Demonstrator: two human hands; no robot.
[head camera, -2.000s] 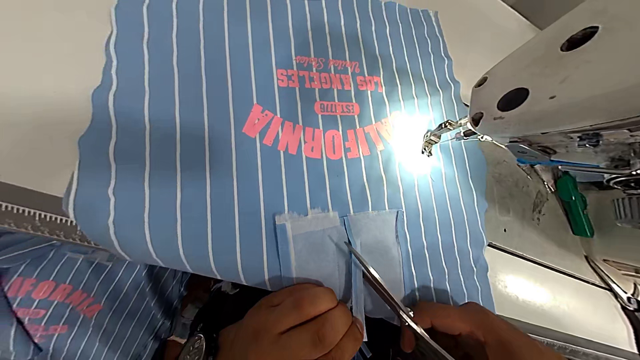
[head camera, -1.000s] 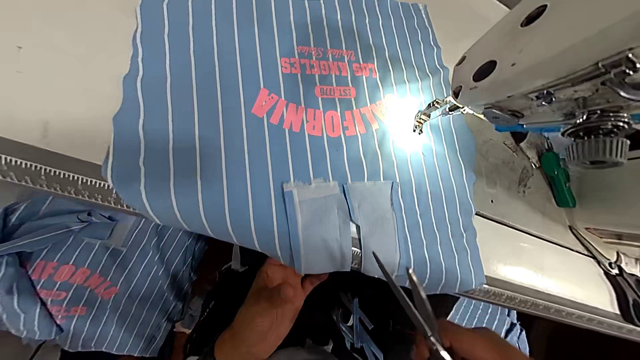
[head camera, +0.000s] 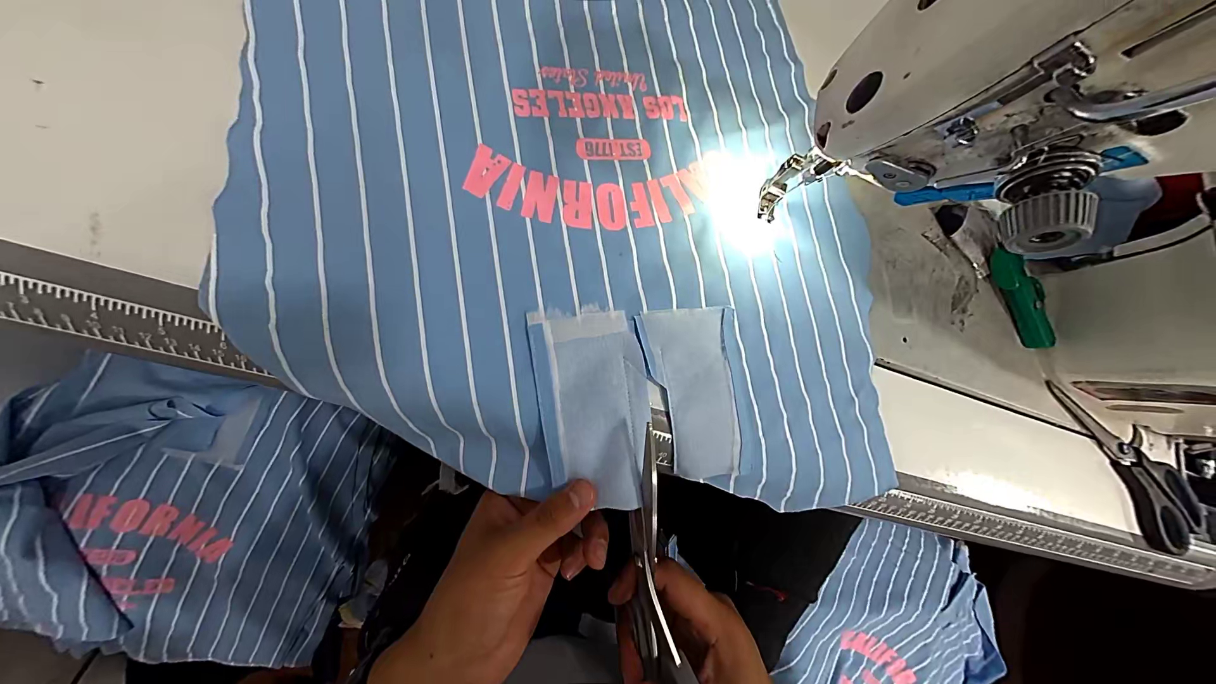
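Note:
A blue garment panel with white stripes and pink print (head camera: 408, 256) lies across the sewing table, its lower edge over the front. Two plain light-blue facing strips, a left one (head camera: 594, 408) and a right one (head camera: 698, 399), flank a slit at that edge. Between thumb and fingers, my left hand (head camera: 513, 570) pinches the lower end of the left strip. My right hand (head camera: 693, 617) holds metal scissors (head camera: 651, 541), whose blades point up beside that strip's inner edge. Whether the blades touch the cloth I cannot tell.
A sewing machine head (head camera: 959, 104) with a bright lamp overhangs the right. Black-handled scissors (head camera: 1154, 494) and a green-handled tool (head camera: 1024, 299) lie there. A metal ruler (head camera: 95, 318) runs along the table edge. More striped pieces sit at lower left (head camera: 199, 532) and lower right (head camera: 883, 598).
My left hand has come up from below the cloth to the left strip's lower end. The scissors have moved left from below the right strip to the left strip's inner edge.

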